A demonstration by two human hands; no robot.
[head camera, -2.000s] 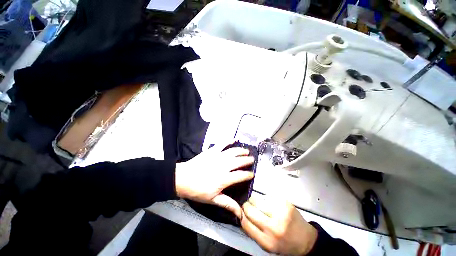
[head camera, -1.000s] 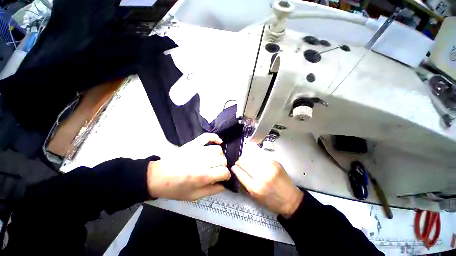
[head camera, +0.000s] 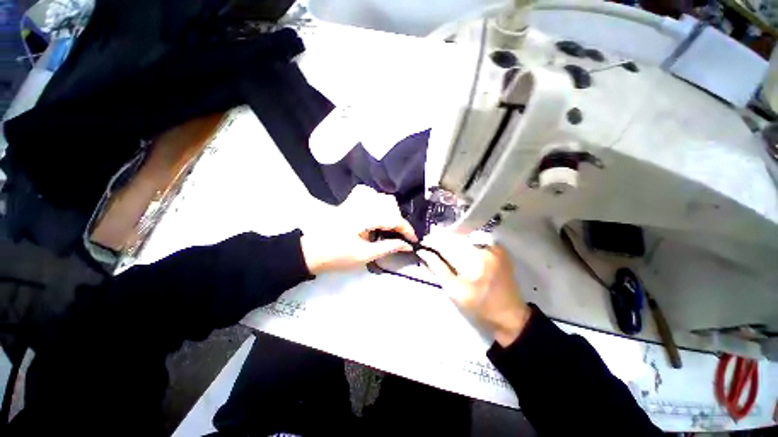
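A dark garment piece (head camera: 403, 167) lies on the white machine bed, left of and under the presser foot area (head camera: 445, 207). Its near end is held between my hands just in front of the foot. My left hand (head camera: 354, 232) pinches the cloth edge with thumb and fingers. My right hand (head camera: 474, 271) grips the same end from the right, its fingertips close to the left ones. Glare washes out both hands, and the needle cannot be made out.
The white sewing machine head (head camera: 546, 111) rises at the right. Black cloth (head camera: 162, 77) is heaped at the left, with one strip trailing onto the table. Dark snips (head camera: 627, 300) and a thin brownish tool (head camera: 663, 331) lie under the arm. Red-handled scissors (head camera: 736, 384) lie at the right edge.
The cloth was flat under both hands; now its near end is pinched up between the fingertips. Both hands are nearer the presser foot than one second ago. The camera view has shifted.
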